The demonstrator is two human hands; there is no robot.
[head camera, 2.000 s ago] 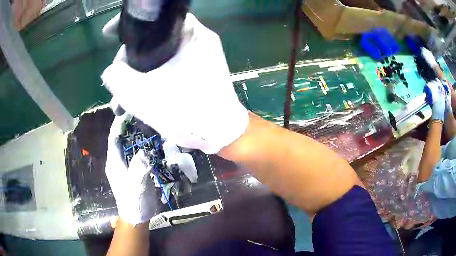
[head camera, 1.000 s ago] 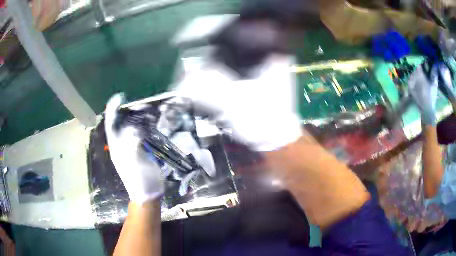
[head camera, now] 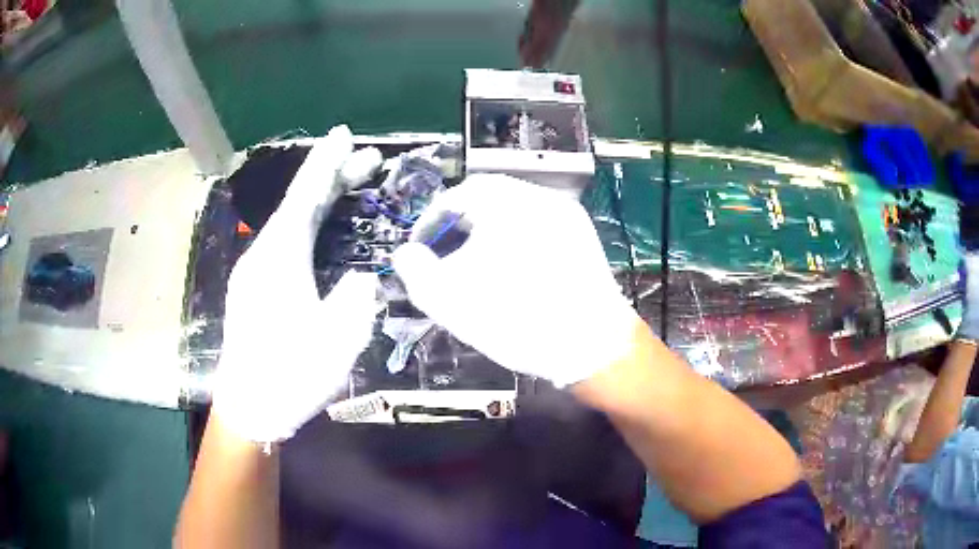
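My left hand [head camera: 281, 306], in a white glove, holds a dark narrow workpiece [head camera: 365, 238] with silver details between fingers and thumb, above the black mat. My right hand [head camera: 526, 281], also in a white glove, has its thumb and fingertips together on a thin blue wire [head camera: 442, 230] at the right side of the workpiece. My right hand no longer holds the black driver. My left fingers and glare hide part of the workpiece.
A light grey screw feeder [head camera: 529, 161] with a red switch stands behind my right hand. Limp gloves [head camera: 403, 338] lie on the mat [head camera: 467, 370]. A dark cord [head camera: 665, 214] hangs at centre right. A co-worker's arm [head camera: 945, 402] is at far right.
My right hand has let go of the black driver and moved to the blue wire. The feeder shows now. My left hand still holds the workpiece, now higher in the picture.
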